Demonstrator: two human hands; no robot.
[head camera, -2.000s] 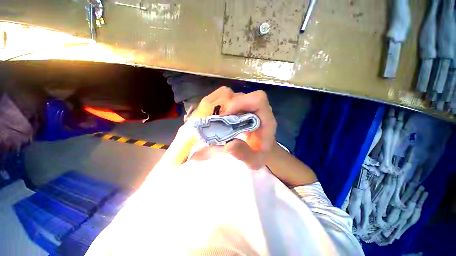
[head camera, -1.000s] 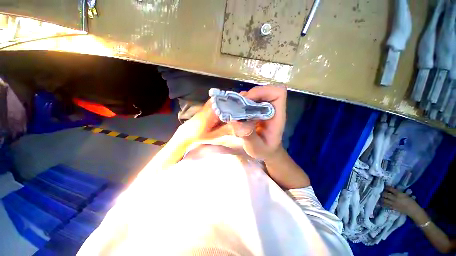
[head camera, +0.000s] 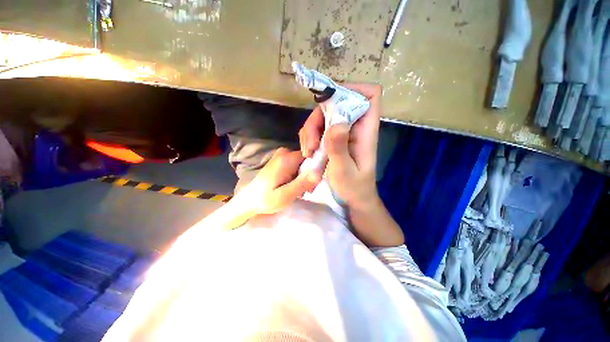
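Note:
A grey-white moulded plastic limb (head camera: 342, 107) is held over my lap at the bench edge. Its toed foot end points up and left, with a dark band or mark near the toes. My right hand (head camera: 354, 157) is closed around the limb just below the foot. My left hand (head camera: 274, 184) grips the lower shaft, close to my right hand. The lower end of the limb is hidden by my fingers and washed out by glare.
The tan bench (head camera: 227, 67) bears a stained square pad (head camera: 308, 40) with a small white cap (head camera: 336, 40), a pen-like tool (head camera: 396, 23) and several limbs (head camera: 568, 60) at right. A blue bin (head camera: 461, 200) holds loose limbs (head camera: 498, 260). Stacked blue crates (head camera: 73, 280) stand lower left.
The limb has turned from sole facing me to side-on, with the foot raised toward the bench. My left hand has moved down to the shaft. Another person's hand has left the bin.

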